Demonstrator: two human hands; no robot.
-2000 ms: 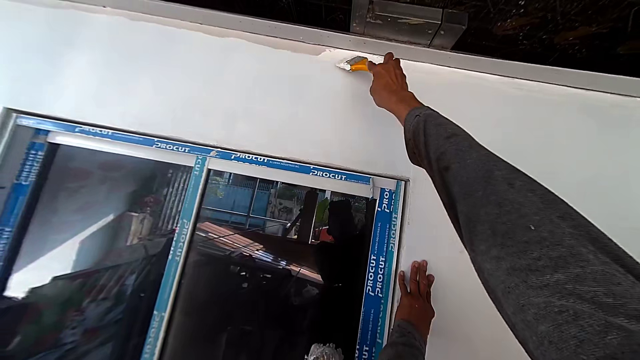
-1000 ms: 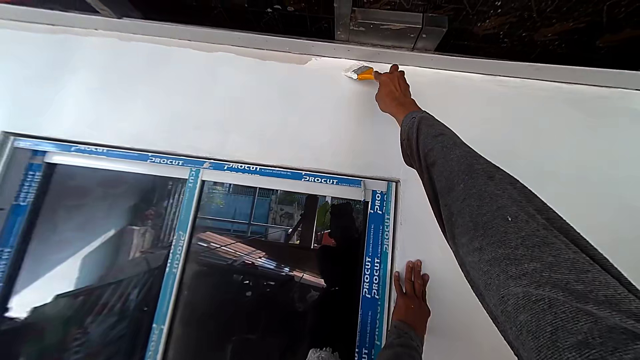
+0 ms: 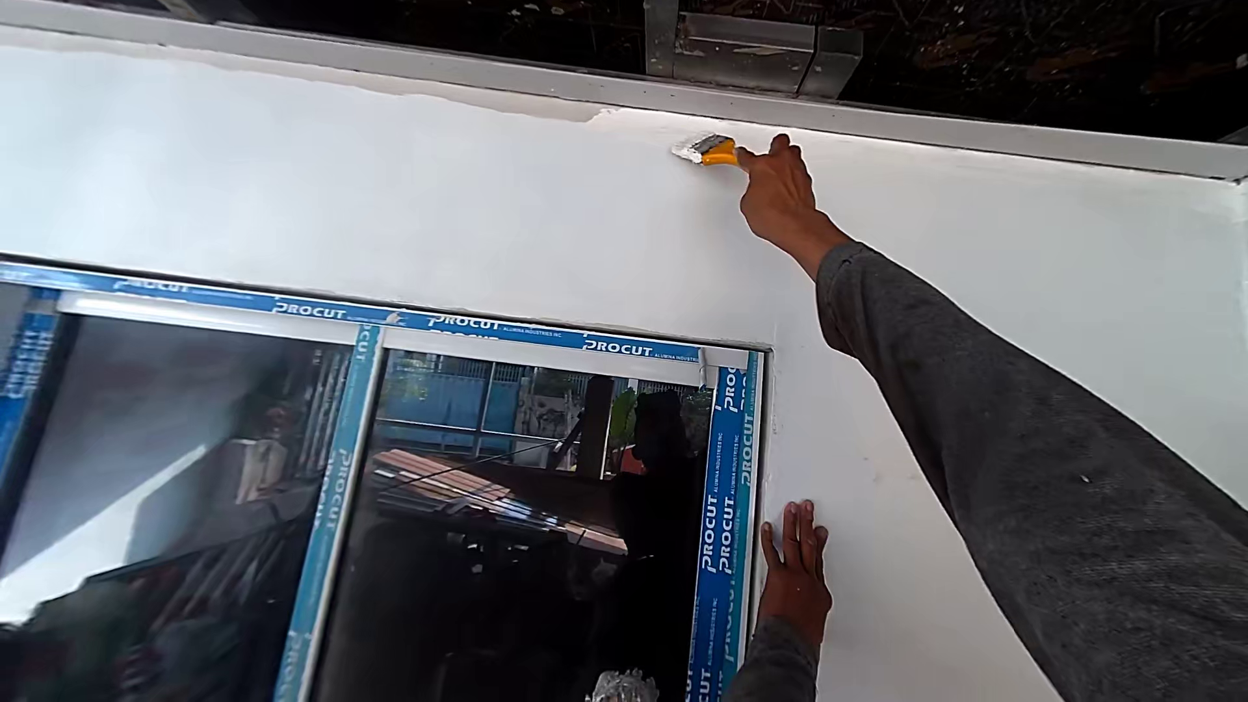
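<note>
My right hand (image 3: 780, 190), in a dark grey sleeve, grips a paintbrush (image 3: 720, 151) by its yellow handle. White paint coats the bristles, which point left and lie against the upper part of the white wall (image 3: 536, 224), just below the long trim along its top. Lower down, my left hand (image 3: 798, 570) rests on the wall with its fingers apart and pointing up, holding nothing. It is just right of the window frame (image 3: 726, 487), which is covered in blue protective film. A wavy edge between fresh white and a duller strip shows left of the brush.
A sliding window (image 3: 507, 565) with dark reflecting glass fills the lower left. Above the wall run a pale trim (image 3: 936, 127) and, over it, a metal bracket or box section (image 3: 746, 49) against a dark underside. A crumpled clear or silvery thing (image 3: 624, 685) shows at the bottom edge.
Between the earlier frames and now, the brush and my right hand have shifted slightly along the wall's top, to the right relative to the bracket. My left hand stays beside the window frame.
</note>
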